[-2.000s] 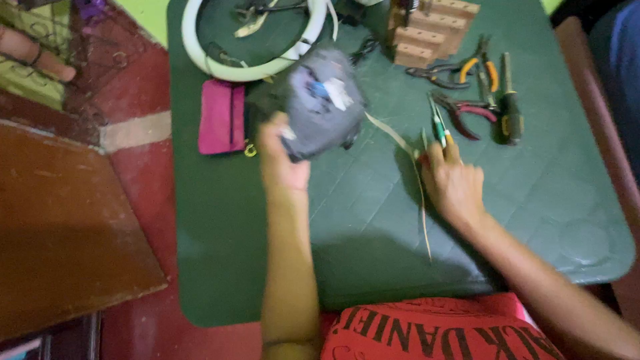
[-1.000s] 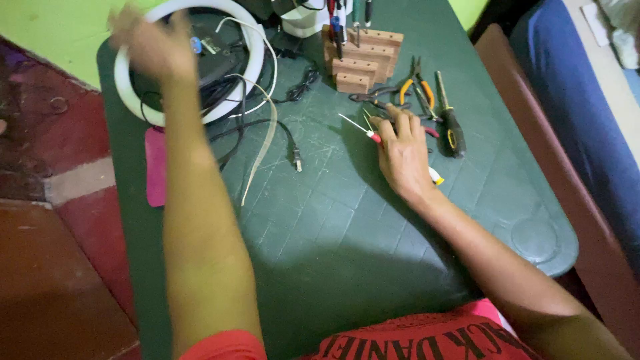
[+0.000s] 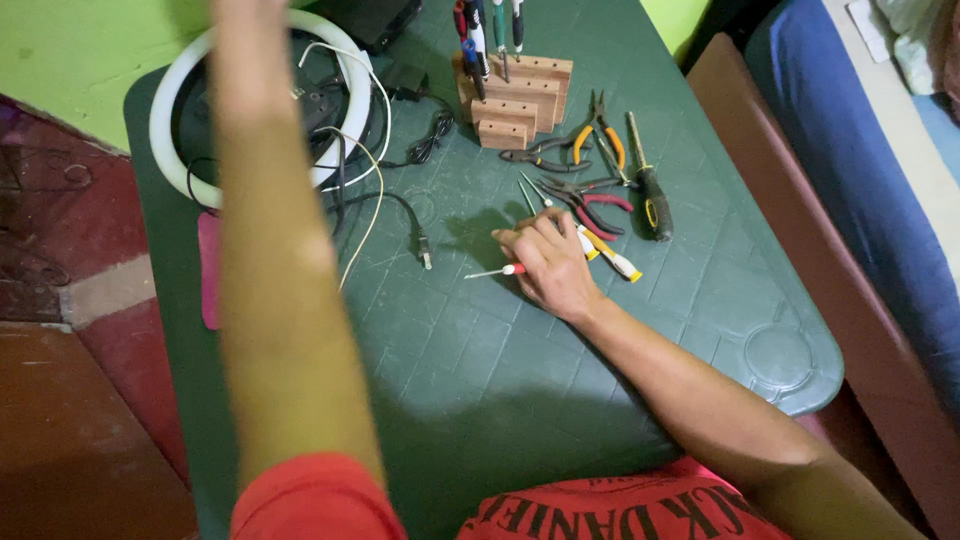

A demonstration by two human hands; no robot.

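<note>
My left arm stretches up over the ring light (image 3: 351, 112); my left hand (image 3: 251, 60) is blurred and cut off by the top edge, so its fingers and anything in them are hidden. My right hand (image 3: 551, 262) is low over the green table with curled fingers around a small screwdriver, whose red collar (image 3: 514, 268) and shaft stick out to the left. Beside and beneath that hand lie more small screwdrivers with white and yellow handles (image 3: 621, 265). Red-handled pliers (image 3: 600, 214) are just beyond it, near orange-handled pliers (image 3: 600, 142), dark-handled cutters (image 3: 546, 156) and a large black-and-yellow screwdriver (image 3: 654, 202).
A stepped wooden holder (image 3: 517, 97) carries several upright tools at the back. Left of it are a coiled black cable (image 3: 431, 139), a power plug (image 3: 424, 251) and a pale wire (image 3: 375, 210). A pink pouch (image 3: 210, 270) lies partly behind my left arm.
My left hand held a dark grey object over the table in the earliest frame; it has moved up over the ring light. The red-collared screwdriver has turned, its tip now pointing left.
</note>
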